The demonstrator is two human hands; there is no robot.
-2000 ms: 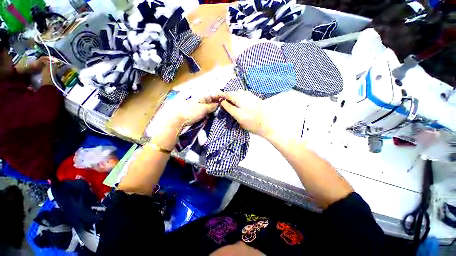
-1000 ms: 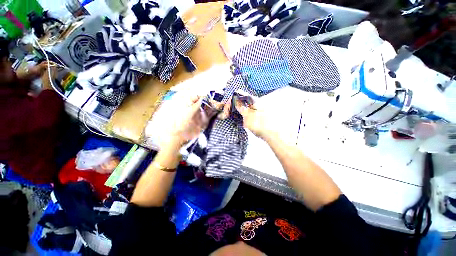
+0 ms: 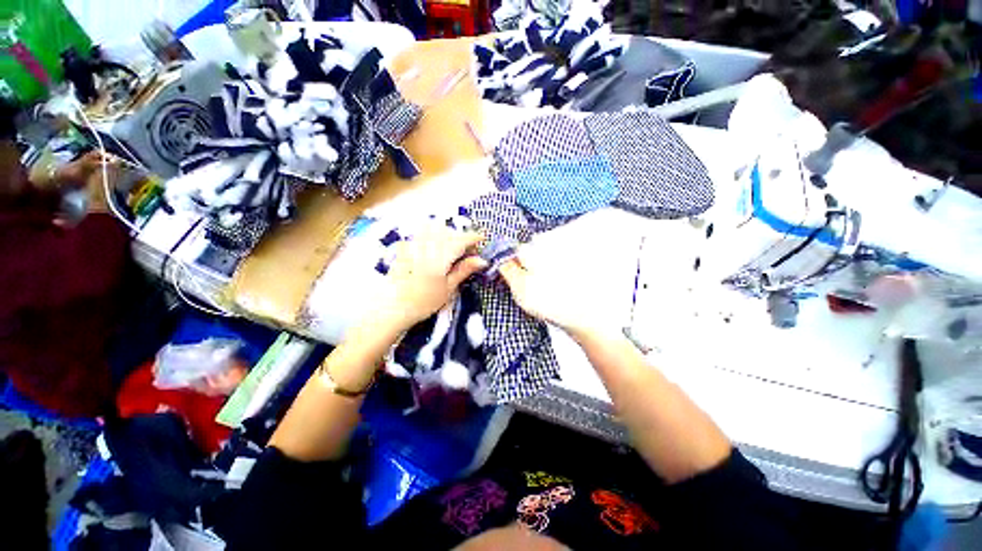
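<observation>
My left hand (image 3: pixel 431 269) and my right hand (image 3: pixel 535 293) meet at the table's front edge, both closed on a bundle of checked pieces (image 3: pixel 517 336). The bundle's checked end hangs over the edge below my right hand. Its dark-and-white strips (image 3: pixel 444 342) hang below my left hand. The fingertips pinch the bundle's middle; whether a tie is there cannot be told. Just behind the hands lie flat checked pieces (image 3: pixel 651 161) with curved edges and a light blue piece (image 3: pixel 565 186) on them.
The white sewing machine (image 3: pixel 791 215) stands at right, black scissors (image 3: pixel 896 457) at the right table edge. A large tied bundle (image 3: pixel 285 129) lies on the brown board (image 3: pixel 269 274); another (image 3: pixel 549 54) lies behind. A person in dark red (image 3: pixel 65 291) is at left. Blue crates with cloth are below.
The bundle's checked end has swung right and its dark-and-white strips now hang out below the left hand. The hands have come together again. The view has shifted slightly.
</observation>
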